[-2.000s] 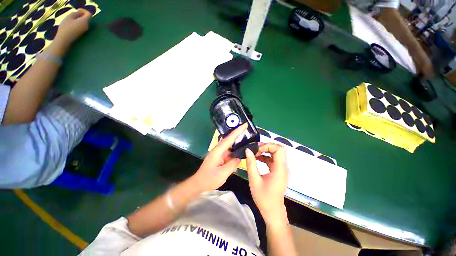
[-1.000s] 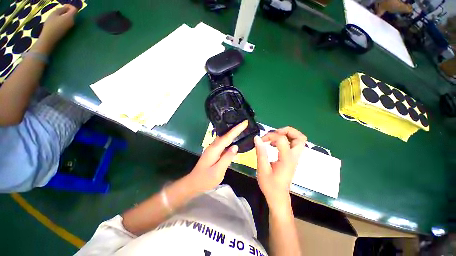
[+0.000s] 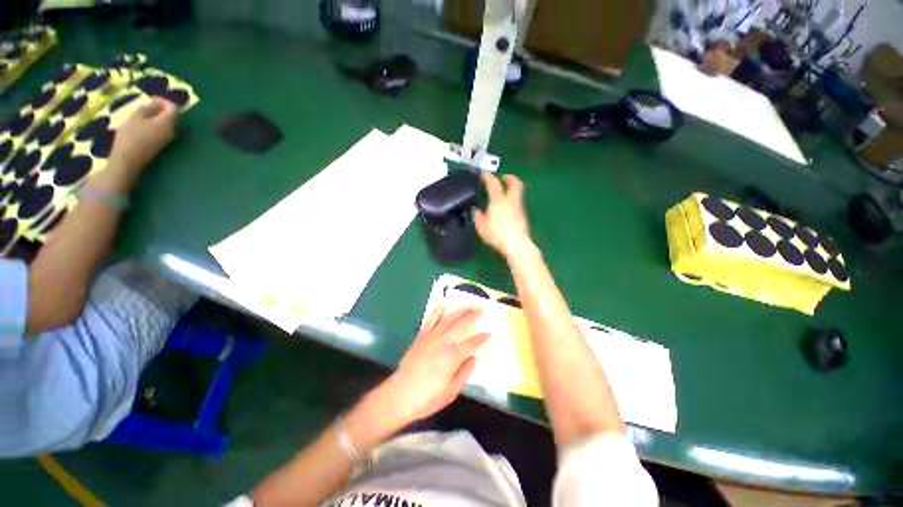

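Note:
A dark oval plastic housing [image 3: 451, 194] stands on the green bench beside the white sheets, with a dark lower part below it. My right hand [image 3: 503, 216] is at its right edge, fingers slightly curled; whether they grip it cannot be told. My left hand [image 3: 441, 358] lies on the pad sheet [image 3: 634, 371] at the bench's front edge, fingers apart, holding nothing. A few black pads show along the sheet's back edge; my right forearm crosses over the sheet.
White backing sheets [image 3: 327, 223] lie at left. A yellow-edged pad stack [image 3: 748, 259] and a small black part [image 3: 826, 349] are at right. A white upright [image 3: 485, 89] stands behind the housing. A neighbour's arm [image 3: 74, 233] and pad sheets are at far left. Black grilles [image 3: 649, 114] lie farther back.
The glossy black part between my hands is gone from there. My right hand has moved forward to the oval housing; my left is down on the sheet. A small black part now shows at right.

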